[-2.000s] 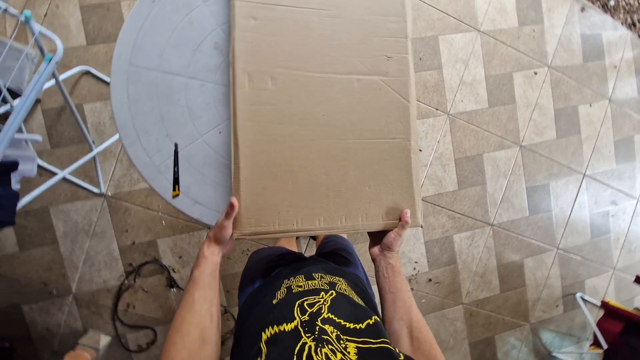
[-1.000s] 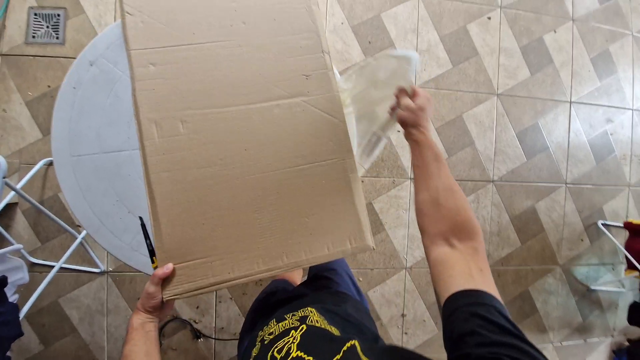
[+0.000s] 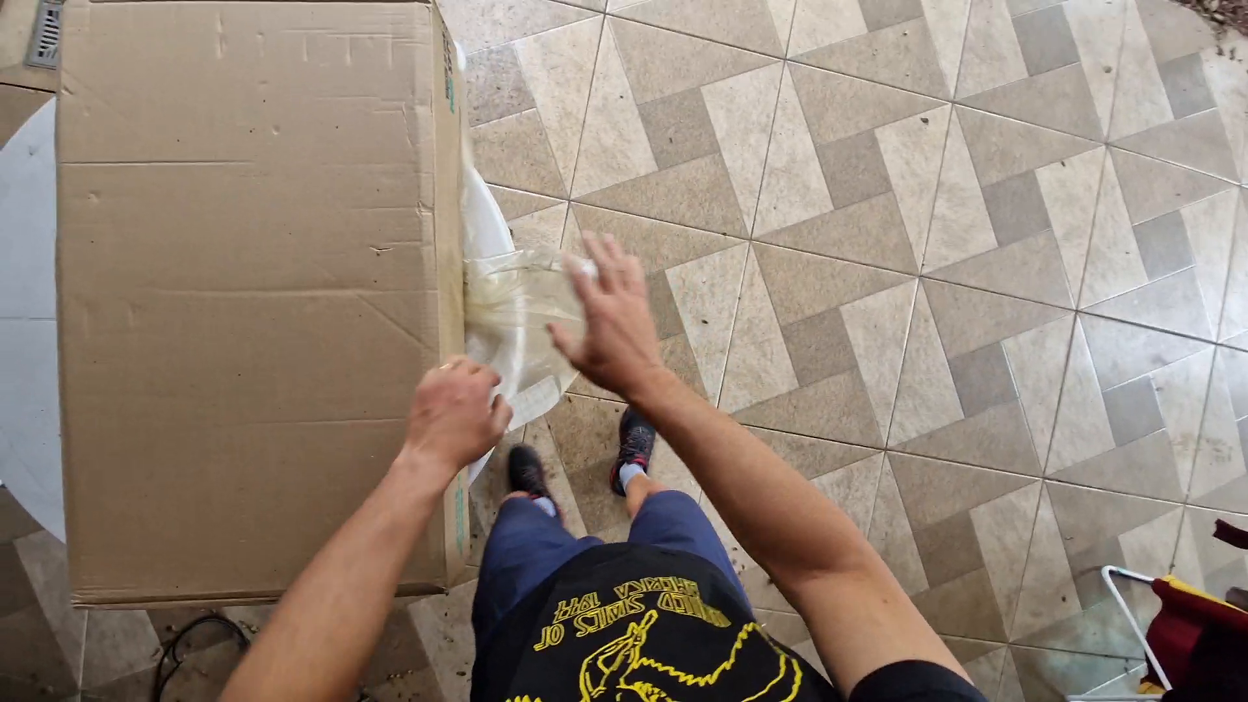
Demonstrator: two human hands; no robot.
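A large cardboard box (image 3: pixel 244 292) lies flat on a round pale table (image 3: pixel 29 322). Clear plastic film or tape (image 3: pixel 531 302) sticks out from beneath the box's right side. My left hand (image 3: pixel 456 409) rests at the box's right edge with curled fingers, beside the plastic; whether it grips anything is hard to tell. Just to the right, my right hand (image 3: pixel 614 322) is slightly blurred, its fingers spread over the outer end of the plastic, not closed on it.
Patterned floor tiles (image 3: pixel 829 244) extend to the right. A dark cable (image 3: pixel 185 643) lies on the floor at the lower left. A white rack frame with dark red cloth (image 3: pixel 1189 624) stands at the lower right. A floor drain (image 3: pixel 46 34) is at the upper left.
My left hand has moved from the box's near left corner to its right edge. My right hand, closed at the plastic a second ago, now has its fingers spread. The black-and-yellow cutter is out of sight.
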